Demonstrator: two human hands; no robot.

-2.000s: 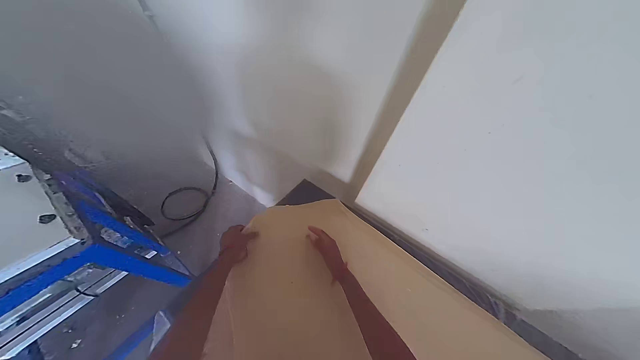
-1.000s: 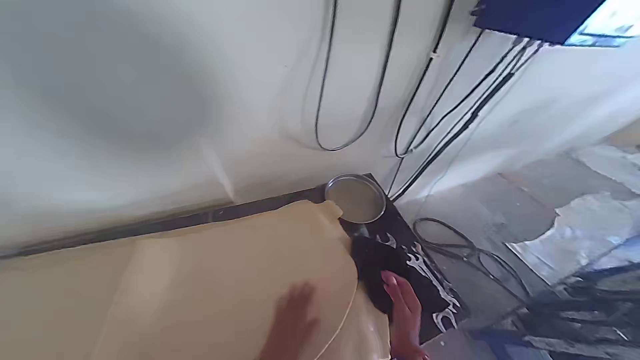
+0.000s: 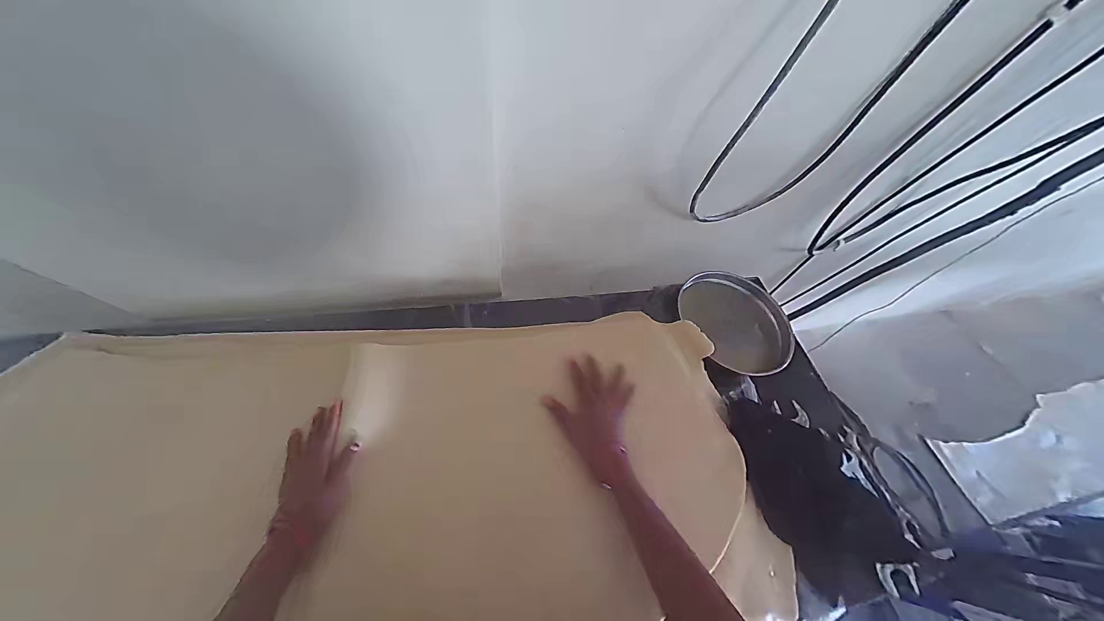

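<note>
A wide tan sheet, smooth and possibly dough, covers most of a dark table. My left hand rests palm down on it, left of the middle, beside a shiny pale streak. Farther right, my right hand lies flat on the same sheet with fingers spread, near its rounded right end. Neither hand holds anything. Part of another tan layer shows under the curved right edge.
A round metal pan stands at the table's back right corner, touching the sheet's edge. Black cloth with pale markings lies in front of it. Black cables run along the white wall. A whitish sheet lies on the floor at right.
My right hand has left the black cloth and now lies on the tan sheet. The view has swung far from the corner shown at first.
</note>
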